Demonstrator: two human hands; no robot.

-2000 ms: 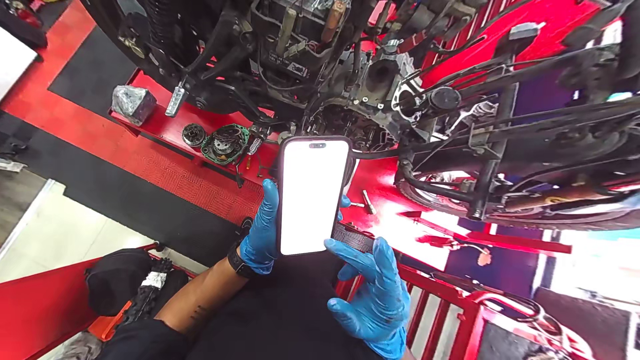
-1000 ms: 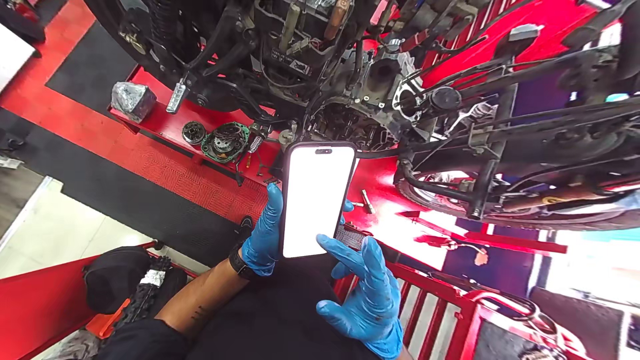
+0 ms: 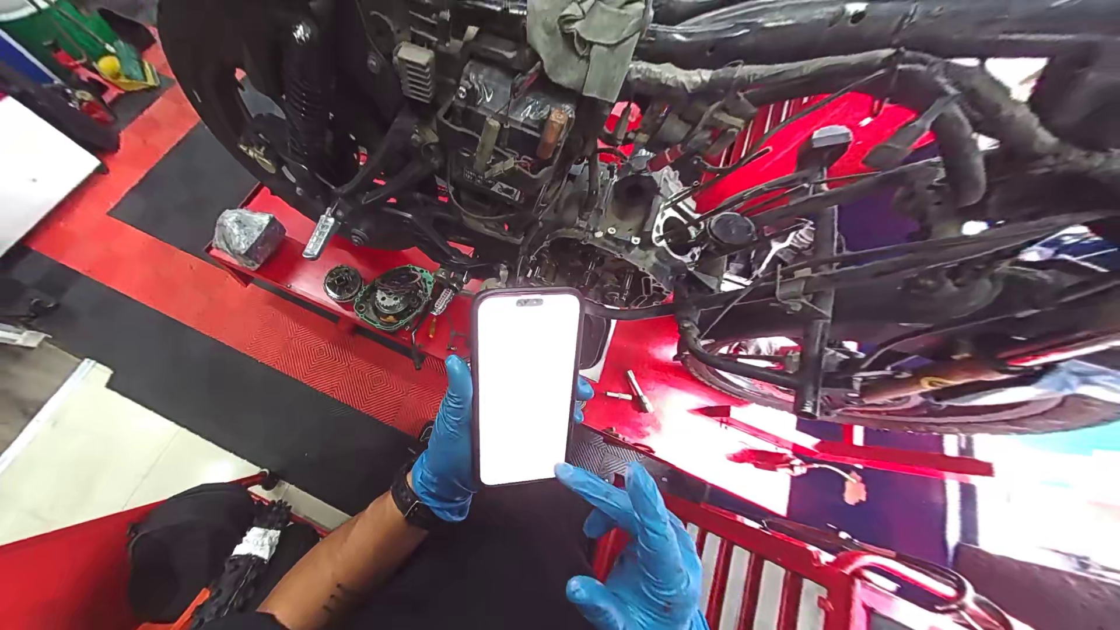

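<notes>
My left hand, in a blue disposable glove, holds a smartphone upright by its edges, its fingertips showing past the right side. The screen glares plain white. My right hand, gloved in blue too, holds nothing; its fingers are apart and the index fingertip is at the phone's lower right corner. Beyond the phone stands a partly dismantled motorcycle with its engine crankcase opened. An engine cover with a green gasket lies on the red lift platform, beside a round metal part.
A plastic-wrapped block sits at the platform's left end. Small metal tools lie right of the phone. A red slatted metal frame stands at the lower right, a black bag at the lower left. The motorcycle's wheel is at the right.
My right index fingertip has moved off the lower screen to the phone's lower right corner since a second ago. My left hand has kept hold of the phone throughout.
</notes>
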